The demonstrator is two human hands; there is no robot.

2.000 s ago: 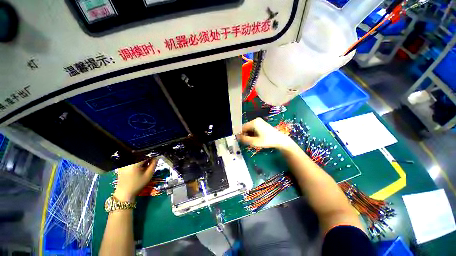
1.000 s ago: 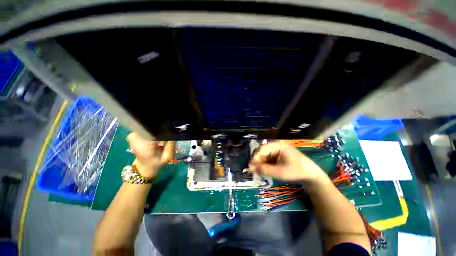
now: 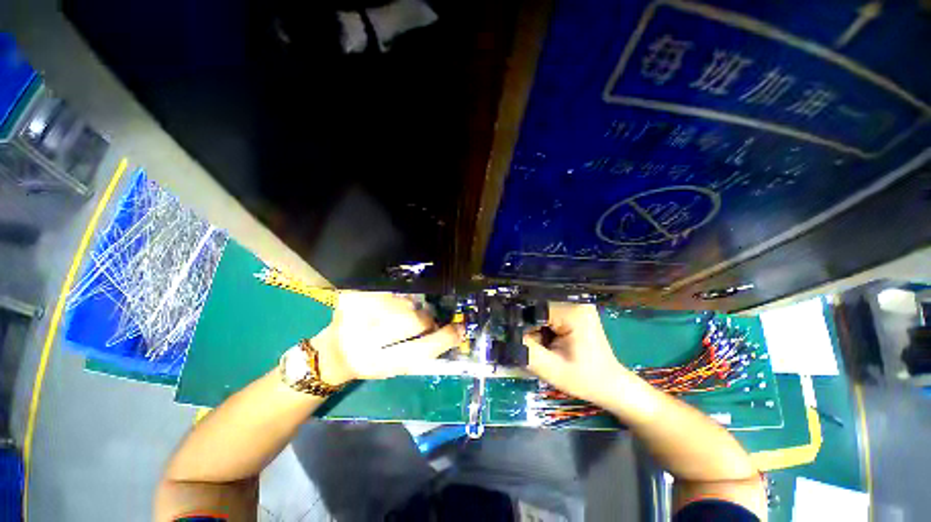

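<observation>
The dark crimping applicator (image 3: 507,331) sits low at the centre under the machine's front cover (image 3: 653,153). My left hand (image 3: 393,334), with a gold watch at the wrist, is at its left side, fingertips close to the die. My right hand (image 3: 574,352) is at its right side, thumb and fingers bent against the dark block. Whether either hand pinches a wire is too small and blurred to tell. Orange-red and black lead wires (image 3: 679,379) lie fanned right of my right hand. An orange-yellow wire bundle (image 3: 298,285) lies behind my left hand.
A blue bin (image 3: 97,326) with silvery strands (image 3: 168,270) stands at the left. The green bench mat (image 3: 250,347) has yellow tape (image 3: 791,455) at its right. White paper sheets (image 3: 799,336) lie far right. The machine housing hangs low overhead, close to both hands.
The view has moved closer to the machine cover. My left hand has moved right to the applicator. My right hand stays at its right side, its fingers now against the dark block.
</observation>
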